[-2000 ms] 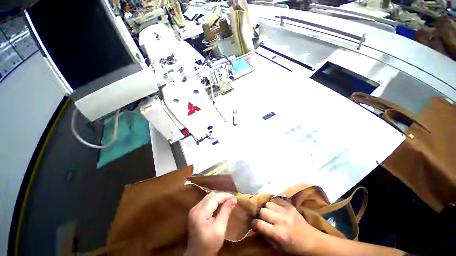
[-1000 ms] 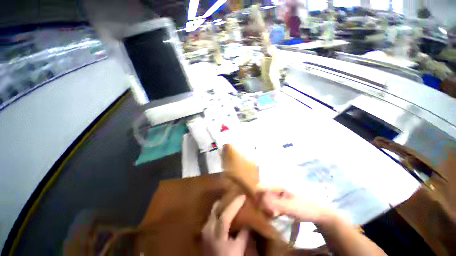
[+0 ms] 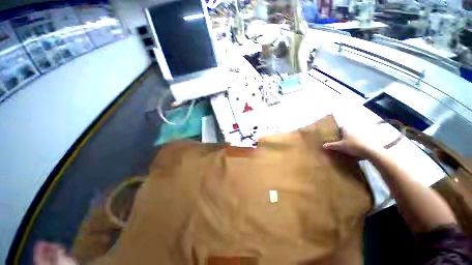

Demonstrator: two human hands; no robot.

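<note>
A large tan-brown bag panel [image 3: 233, 191] lies spread over the table's front edge and the wearer's lap. A small pale tag [image 3: 273, 196] is on its middle. A reddish-brown patch [image 3: 241, 151] shows at its top edge, just below the white sewing machine head [image 3: 243, 115]. Another reddish patch [image 3: 225, 260] shows at the bottom edge of the picture. My right hand [image 3: 344, 145] holds the panel's upper right corner, thumb and fingers on the cloth. My left hand [image 3: 52, 253] is at the lower left, blurred and cut off by the edge, apart from the panel; its fingers are unclear.
A black control screen [image 3: 182, 36] stands at upper left, with a pale curved hose [image 3: 173, 122] over a teal cloth [image 3: 194, 118] below. A brown looped handle [image 3: 115, 199] lies at lower left. Brown bags [image 3: 455, 181] lie at right. An aisle with a yellow line runs at left.
The panel, bunched up between both hands before, is now spread flat up to the machine. My left hand has moved away to the lower left. My right hand has moved up and right. The view has shifted.
</note>
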